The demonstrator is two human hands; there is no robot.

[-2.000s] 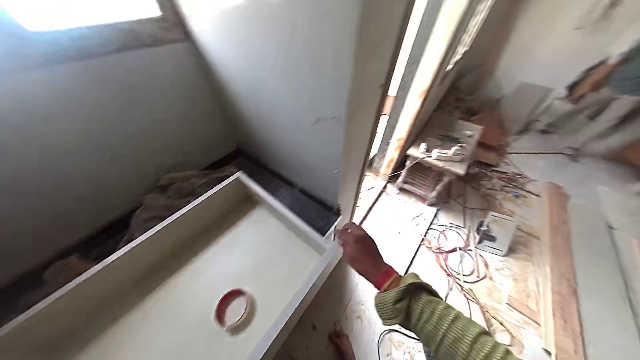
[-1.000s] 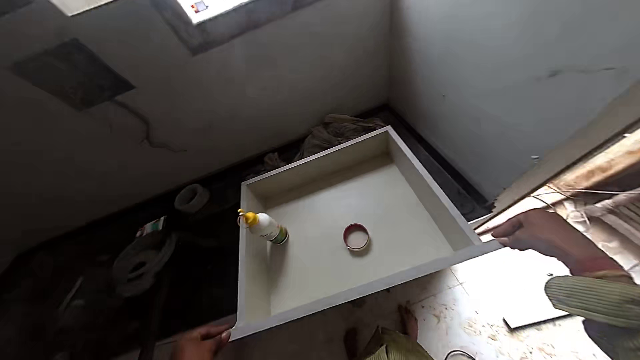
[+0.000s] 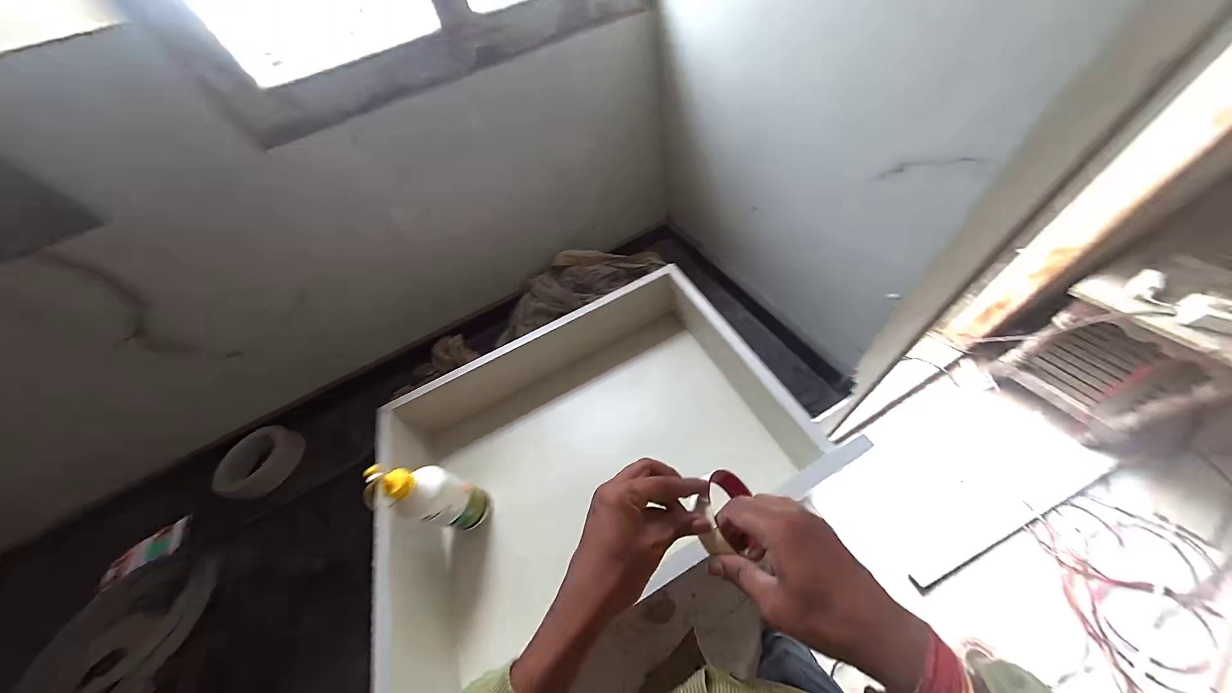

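Both hands are together over the near edge of a white shallow drawer box (image 3: 741, 356). My right hand (image 3: 794, 563) grips a roll of tape with a red inner core (image 3: 729, 483), held upright on its edge. The fingers of my left hand (image 3: 640, 515) pinch the left side of the same roll. A white glue bottle with a yellow cap (image 3: 438, 496) leans inside the box at its left wall, with its cap over the rim.
A roll of pale edging strip (image 3: 258, 462) and a larger roll (image 3: 125, 626) lie on the dark floor at left. Crumpled sheeting (image 3: 577, 289) is behind the box. At right are a doorway frame (image 3: 1039, 212), a slatted crate (image 3: 1088, 366) and tangled cables (image 3: 1136, 587).
Both hands have left the box's edges and come together. The tape roll, which lay on the box's bottom, is now lifted between them.
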